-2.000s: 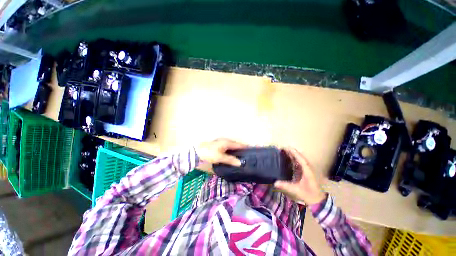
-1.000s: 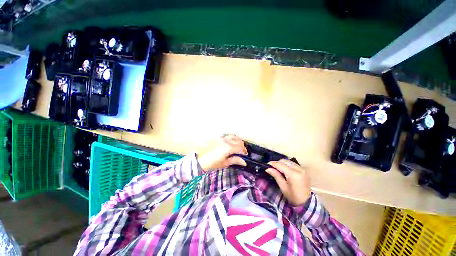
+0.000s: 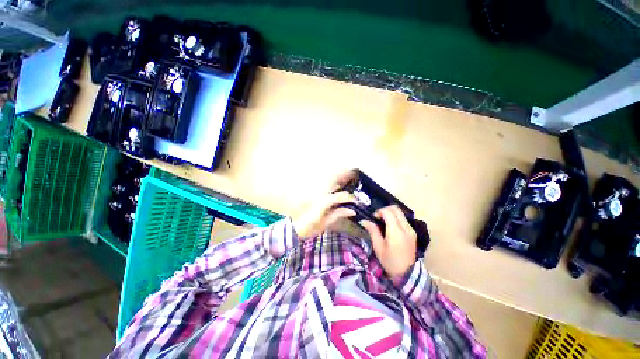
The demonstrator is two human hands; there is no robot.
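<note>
A black housing [image 3: 387, 198] is held tilted at the bench's front edge, close to my body, with a small silver disc showing inside near its left end. My left hand [image 3: 328, 209] grips its left end. My right hand [image 3: 395, 238] grips its near side toward the right, fingers bent over the edge. My fingers hide much of the near edge, so I cannot tell whether a panel is on it.
Black units with silver discs lie on a pale blue sheet [image 3: 203, 126] at left. More units [image 3: 539, 214] lie at right on the cardboard-covered bench [image 3: 316, 133]. Green crates [image 3: 60, 186] and a teal crate [image 3: 165, 242] stand at left, a yellow crate [image 3: 572, 343] lower right. A green belt and white support lie beyond.
The closed-looking black block of two seconds ago is now turned, with its inside and silver disc showing. Both hands have shifted their grip on it. The camera view has tilted and shifted.
</note>
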